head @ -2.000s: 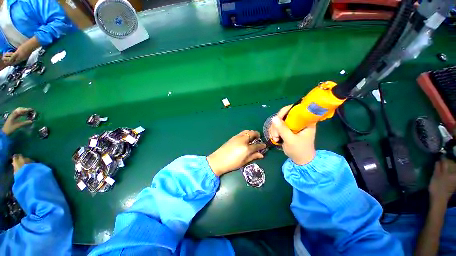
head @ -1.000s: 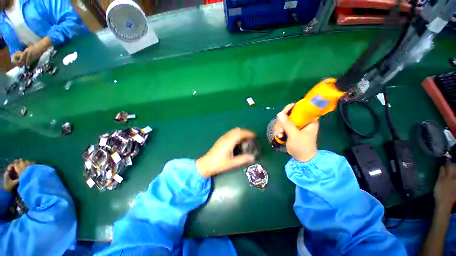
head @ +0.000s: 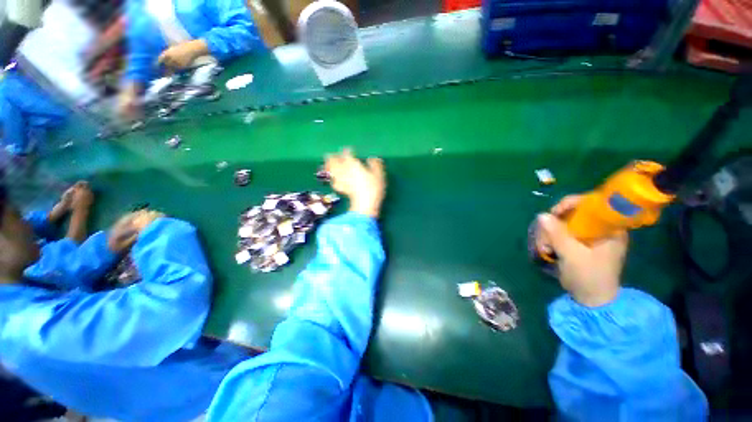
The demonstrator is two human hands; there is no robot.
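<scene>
My left hand [head: 356,183], blurred, is over the green surface above and right of the module pile [head: 280,231], fingers spread. A small dark module [head: 323,174] lies at its fingertips; contact is unclear. My right hand [head: 587,251] grips the yellow-orange electric screwdriver [head: 618,202]. Its tip is hidden behind my fingers, beside a partly covered speckled round disc [head: 538,239]. A silver-black module [head: 495,308] lies between my hands, nearer me, with a white and yellow tab [head: 468,289] at its upper left.
A single module [head: 242,176] lies left of my left hand. Workers' sleeves and hands are at left and upper left. A white fan [head: 330,37], blue case [head: 569,29] and red trays [head: 721,33] stand at the back. A white bit [head: 545,176] lies above the screwdriver hand.
My left hand moved left and away from me, from beside the disc to above the pile; the module in it no longer shows between its fingers. The view swung left. My right hand keeps its grip.
</scene>
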